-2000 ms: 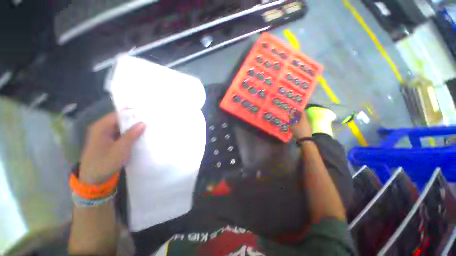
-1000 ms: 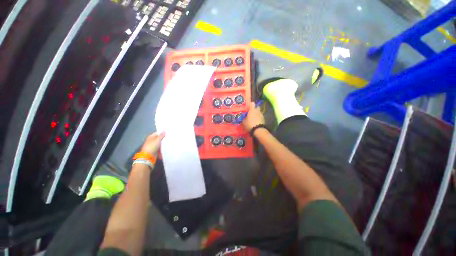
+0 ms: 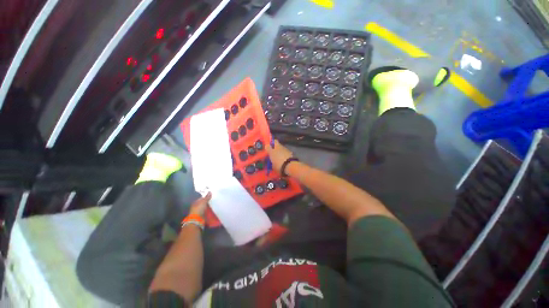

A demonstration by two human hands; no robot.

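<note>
A red parts tray (image 3: 245,135) with small round dark parts in groups is tilted close in front of the body. My right hand (image 3: 279,157) grips its right edge, with a blue pen (image 3: 269,157) in the same hand. My left hand (image 3: 200,207) holds a long white paper sheet (image 3: 210,150) at the tray's lower left; the sheet covers the tray's left part, and my left fingers are partly hidden. A black parts tray (image 3: 316,81) with round parts in single pockets lies on the floor beyond.
Black racks with pale edge strips (image 3: 180,72) stand at the left, and more dark panels with pale edges (image 3: 481,165) at the lower right. A blue plastic stand (image 3: 511,114) is at the right. Both feet in yellow-green socks (image 3: 394,89) flank the trays. A pale box (image 3: 54,258) is lower left.
The red tray has moved left and towards the body and now tilts. The black tray, mostly hidden before, is uncovered. The paper moved with the left hand.
</note>
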